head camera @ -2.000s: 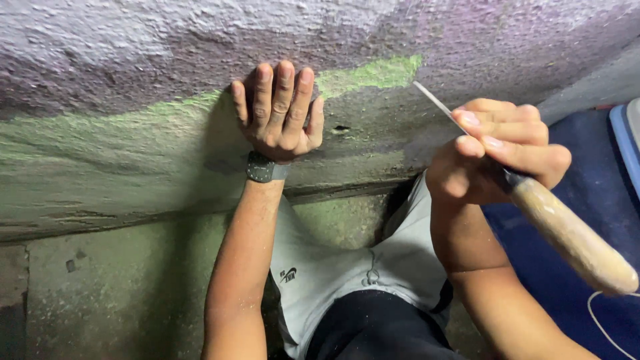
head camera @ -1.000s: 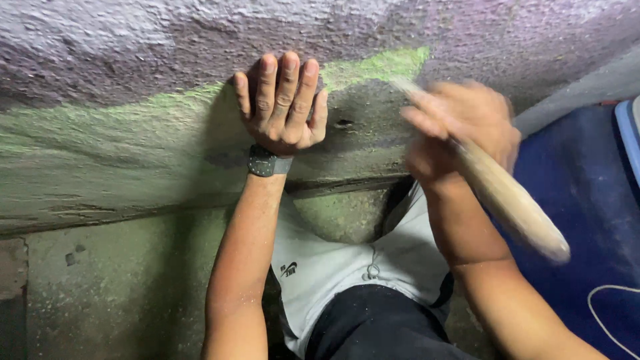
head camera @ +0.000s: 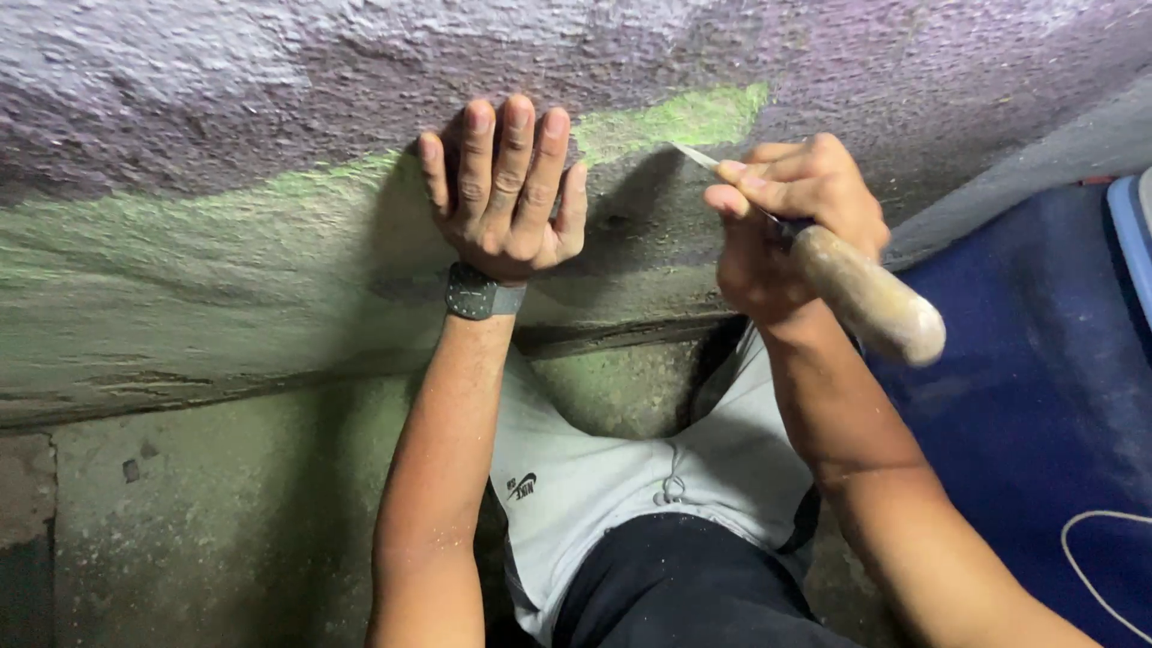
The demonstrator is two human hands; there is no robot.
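My left hand (head camera: 508, 193), a dark watch (head camera: 472, 292) on its wrist, lies flat on a rough painted wall (head camera: 585, 54) with its fingers spread. In my right hand (head camera: 801, 211) is a scraper (head camera: 868, 292) with a thick, worn wooden handle; its narrow pointed blade (head camera: 695, 156) sticks out between thumb and fingers. The blade's tip is at the lower edge of a bright green patch (head camera: 711, 117), right of my left hand. Purple paint covers the wall above this patch, and dull grey-green surface lies below. Whether the tip touches the wall is hard to tell.
A large blue plastic container (head camera: 1017, 360) with a light blue rim stands at the right, and a thin pale cord (head camera: 1071, 549) loops across it. Below the wall's bottom edge is a stained concrete floor (head camera: 207, 504). My legs in light grey trousers (head camera: 594, 486) are close to the wall.
My right hand and the scraper have moved about near the green patch, blurred in motion a second ago. My left hand has stayed flat on the wall.
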